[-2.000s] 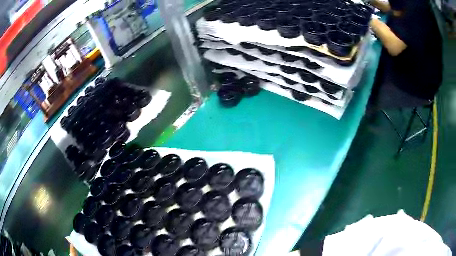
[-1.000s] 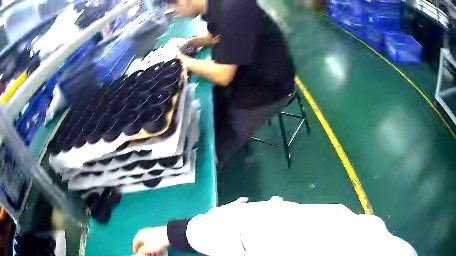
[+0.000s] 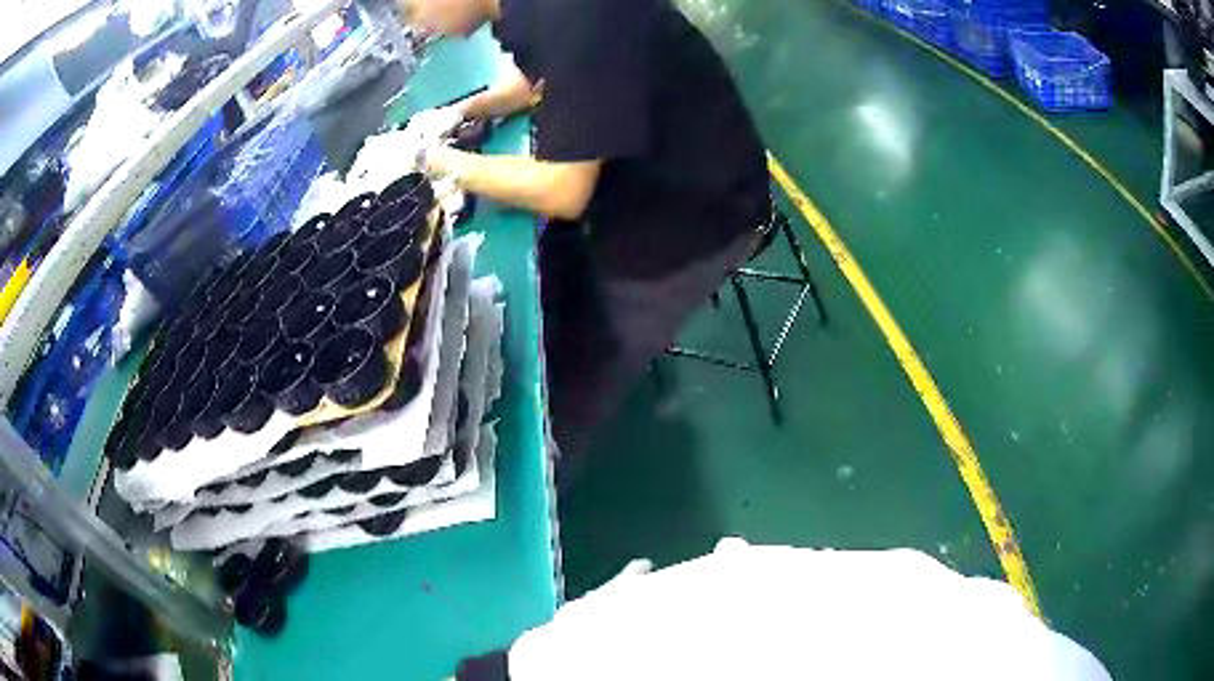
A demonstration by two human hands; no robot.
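A layered stack of black round housings (image 3: 300, 319) stands on the green bench mat (image 3: 400, 605), with white sheets (image 3: 453, 499) between its layers and a tan edge under the top layer. Several loose black housings (image 3: 262, 585) lie on the mat by the stack's near corner. My right arm shows as a white sleeve (image 3: 799, 619) with a dark cuff (image 3: 482, 665) at the bottom edge. My right hand is cut off below the picture. My left hand is out of view.
A person (image 3: 626, 146) in dark clothes leans over the bench beyond the stack, hands near white material, a black stool (image 3: 759, 313) behind. A metal frame (image 3: 93, 545) rises at left. Blue crates (image 3: 1061, 69) stand far right. A yellow line (image 3: 919, 359) crosses the floor.
The view has swung right, away from the near sheet of housings. My right hand, seen over the mat a second ago, has dropped out of the bottom edge.
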